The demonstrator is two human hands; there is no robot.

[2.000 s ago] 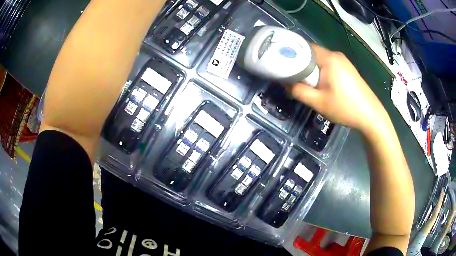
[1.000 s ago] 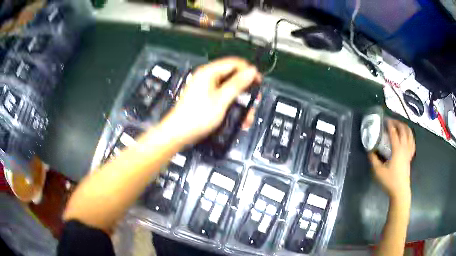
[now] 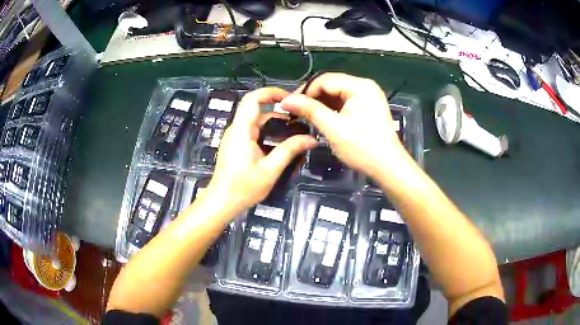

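My left hand [image 3: 245,149] holds a black handheld device [image 3: 280,130] above the middle of the clear blister tray [image 3: 289,293]. My right hand [image 3: 346,114] touches the device's far end, with its fingertips pinched on something small and dark, perhaps a plug or cable; it is too small to tell. Both hands cover part of the device and the pockets beneath. Other black devices with white labels lie in the tray pockets. The white barcode scanner [image 3: 459,124] lies on the green bench to the right of the tray.
A stack of filled clear trays [image 3: 32,136] stands at the left. On the white ledge behind are a black mouse [image 3: 361,22], cables, a dark ring [image 3: 504,75] and a red stick [image 3: 552,98]. A small orange fan [image 3: 53,261] and red stools show below the bench.
The white scanner has been let go and lies on the bench. My right hand has moved left to the device in my left hand. The view has shifted.
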